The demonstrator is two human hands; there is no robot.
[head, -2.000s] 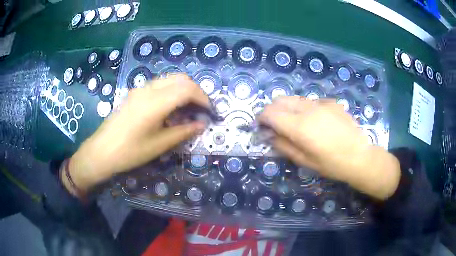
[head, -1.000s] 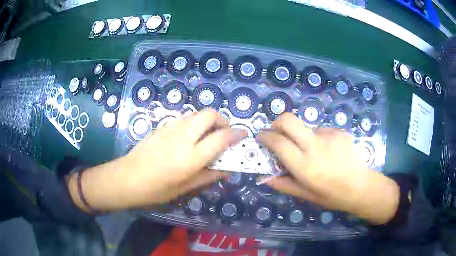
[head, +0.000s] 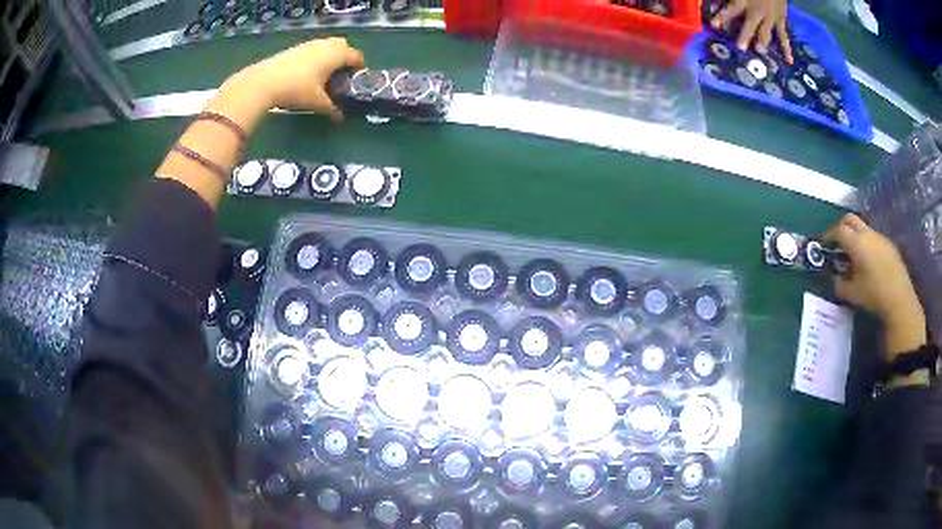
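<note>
My left hand grips the left end of a fixture plate at the white rail; two ring-topped units show on it and the rest is behind my fingers. My right hand grips the right end of another fixture plate on the green bench at the right, its right part covered by my fingers. A third fixture plate with a row of several drivers lies behind the tray. The filled blister tray lies before me, full of black drivers; glare whitens its middle row.
Loose drivers lie left of the tray, partly behind my sleeve. A paper slip lies at right. Behind the white rail are a red bin and a blue bin; another person's hand reaches into the blue one.
My hands have moved apart from a plate held over the tray: the left to the rail, the right to the plate at right. The view now shows the bins and rail further back.
</note>
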